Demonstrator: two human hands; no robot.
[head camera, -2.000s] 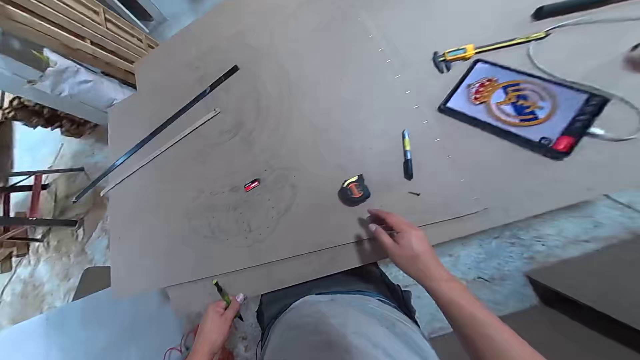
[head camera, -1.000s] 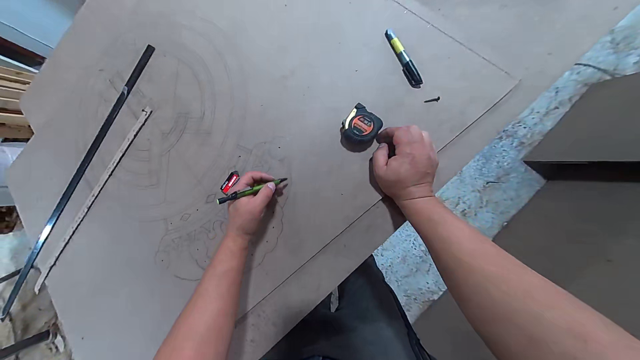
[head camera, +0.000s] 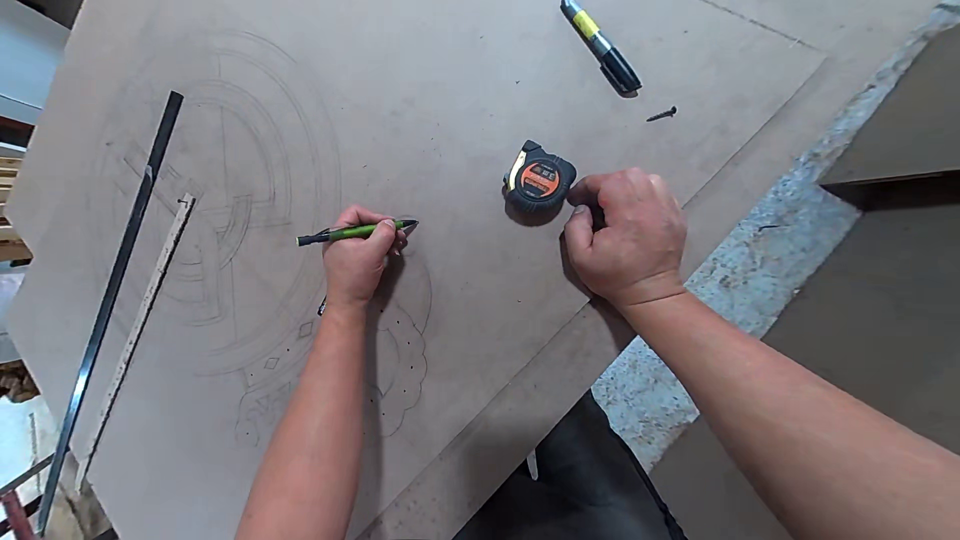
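Note:
My left hand (head camera: 358, 259) holds a green mechanical pencil (head camera: 352, 232), its tip at the brown board (head camera: 465, 337) beside a drawn scalloped outline. Part of a small dark object (head camera: 322, 306) shows by my left wrist; the rest is hidden. My right hand (head camera: 631, 232) rests on the board with fingers curled, its fingertips against or close beside a black and orange tape measure (head camera: 540, 180). I cannot tell whether anything is inside those fingers. Faint pencil circles and a crest-like drawing spread over the board left of my left hand.
A black marker with a yellow band (head camera: 601, 46) lies at the top, a dark screw (head camera: 662, 115) below it. A dark metal strip (head camera: 124, 262) and a pale, narrow strip (head camera: 139, 330) lie at the left. The board's edge (head camera: 570, 431) runs diagonally past my legs, above a speckled floor (head camera: 780, 247).
My left hand has moved from the board's near edge onto the drawing with the pencil. My right hand stays near the tape measure. The view has come closer and turned.

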